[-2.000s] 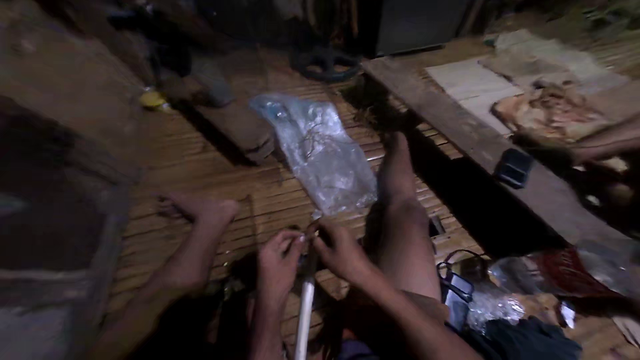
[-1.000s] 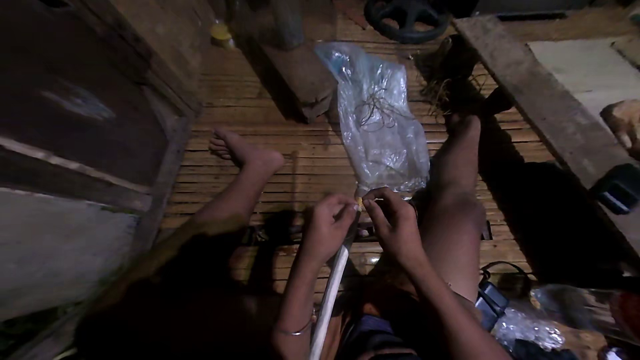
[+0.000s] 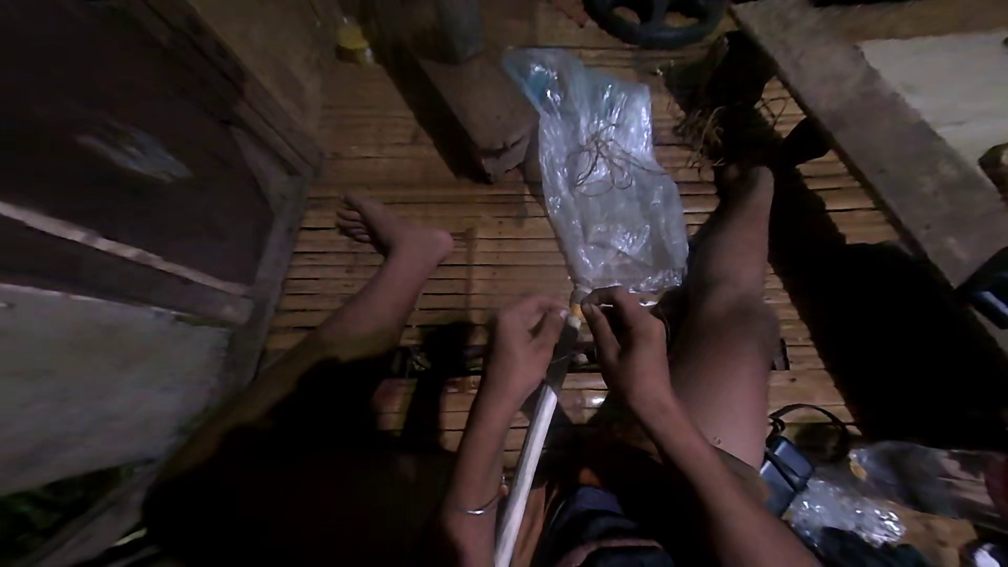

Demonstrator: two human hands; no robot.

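Note:
A long pale stick (image 3: 529, 465) runs up from the bottom edge between my forearms, and its upper part lies in shadow. At its far end is a small yellowish piece (image 3: 576, 305) with a binding or tip too small to make out. My left hand (image 3: 526, 340) pinches at this end with thumb and forefinger. From the other side, my right hand (image 3: 628, 337) has its thumb and forefinger closed beside the same piece, apparently on a thin strand. Just beyond my fingertips lies a clear plastic bag (image 3: 622, 213) with loose thin cord (image 3: 606, 161) on top.
My bare legs spread over a bamboo slat floor (image 3: 488, 268). A wooden block (image 3: 488, 110) lies beyond, near a black wheel-like object (image 3: 657, 20). A plank (image 3: 874, 134) borders the right; a dark device (image 3: 785, 472) and crumpled clear plastic (image 3: 846, 508) lie lower right. Wooden panelling (image 3: 118, 150) stands left.
The view has swung to the right and down since the first frame. Both hands remain together at the stick's far end, with small shifts of the fingers.

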